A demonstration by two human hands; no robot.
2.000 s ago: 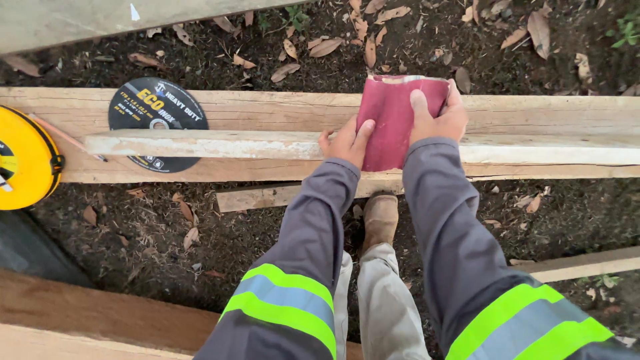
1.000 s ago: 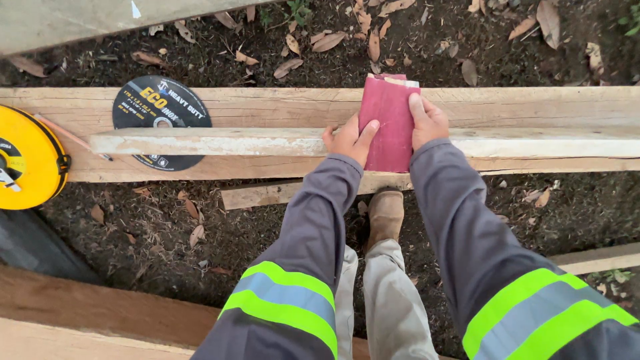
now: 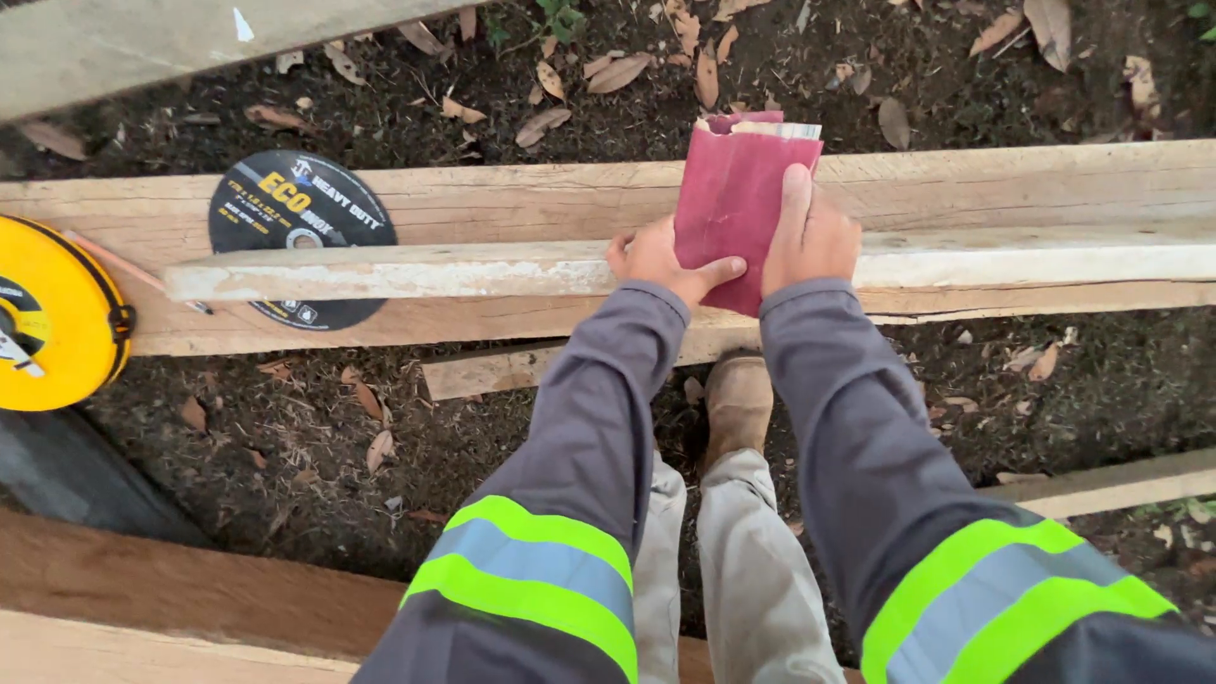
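A folded sheet of dark red sandpaper [image 3: 727, 204], torn along its top edge, is held between both hands. My left hand [image 3: 670, 261] grips its lower left part, the thumb lying across the front. On the right side my right hand [image 3: 812, 233] holds it with the thumb pointing up. The folded sheet is above a narrow whitish wooden strip [image 3: 408, 271], which passes behind the hands and lies along a wide wooden plank [image 3: 532, 204]. Whether the sheet touches the strip cannot be told. The strip's left part crosses over a black cutting disc [image 3: 275, 204].
A yellow tape reel [image 3: 71, 323] and a pencil [image 3: 119, 258] are at the left. Short wood pieces [image 3: 494, 370] lie on leaf-strewn soil [image 3: 285, 418]. A pale board [image 3: 171, 43] crosses the top left, and brown timber [image 3: 190, 589] the lower left. A boot [image 3: 738, 404] stands below the plank.
The red sheet has tilted in the hands since one second ago, and a paler printed layer shows more at its top right. Both hands have kept hold of it.
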